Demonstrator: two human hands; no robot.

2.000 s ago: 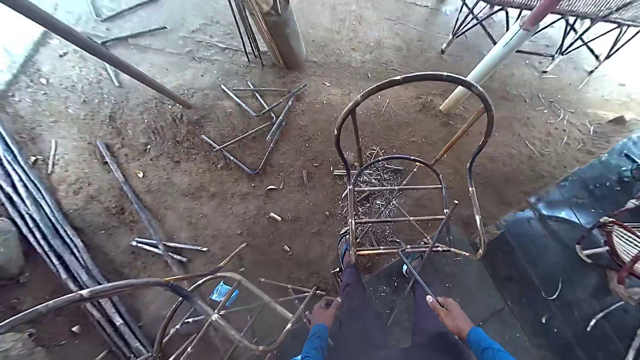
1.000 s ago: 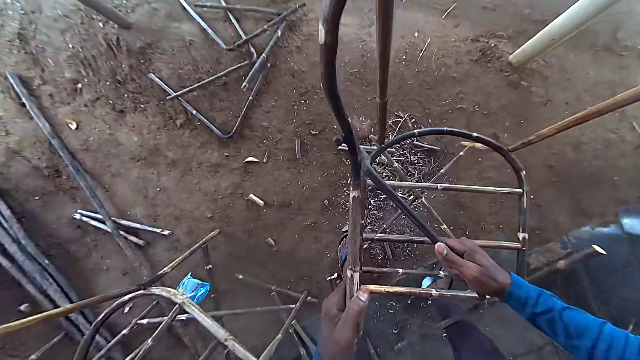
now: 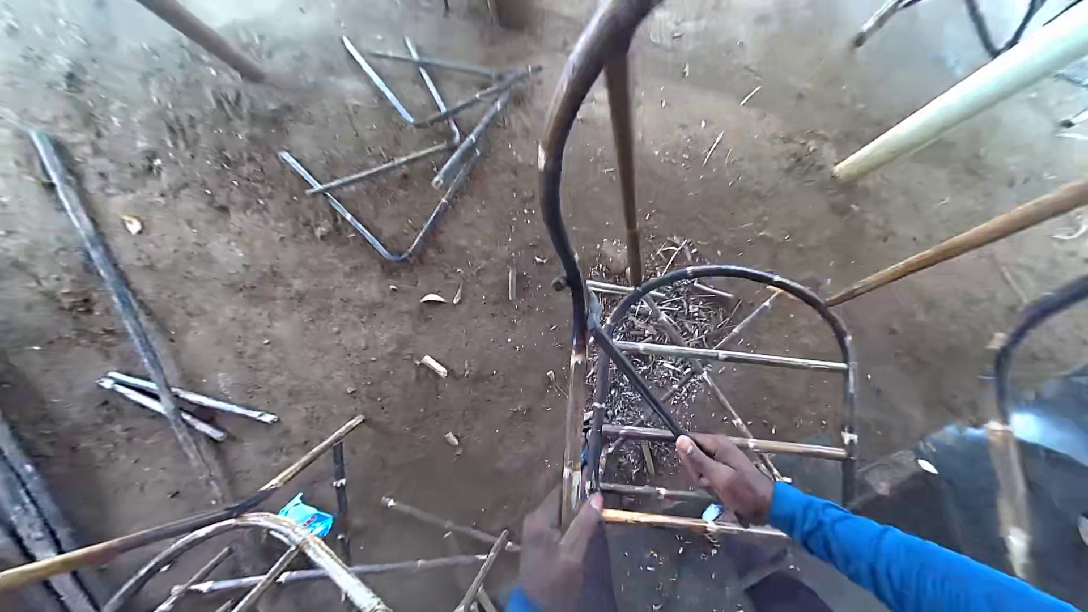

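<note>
A cane chair frame point(image 3: 731, 353) with a curved back hoop and several cross rungs stands in front of me. My left hand point(image 3: 563, 544) is closed around its left upright, near the lowest rung. My right hand point(image 3: 727, 476) grips the end of a thin dark cane strip point(image 3: 633, 370), which slants up to the left upright where the large bent cane point(image 3: 557, 161) rises. Whether the strip is fastened at that upright cannot be told. Wood shavings point(image 3: 671, 323) lie on the ground beneath the rungs.
Another cane frame point(image 3: 297, 540) stands at lower left, by a blue wrapper point(image 3: 306, 516). Bent canes point(image 3: 399, 255) and a long pole point(image 3: 110, 263) lie on the dirt. A pale post point(image 3: 960, 93) rises at upper right. Dark sheeting point(image 3: 935, 510) covers ground at lower right.
The view has moved much closer to the frame since the first frame. My left hand, earlier at the other frame on the left, is now on this frame's upright. The right hand keeps holding the strip.
</note>
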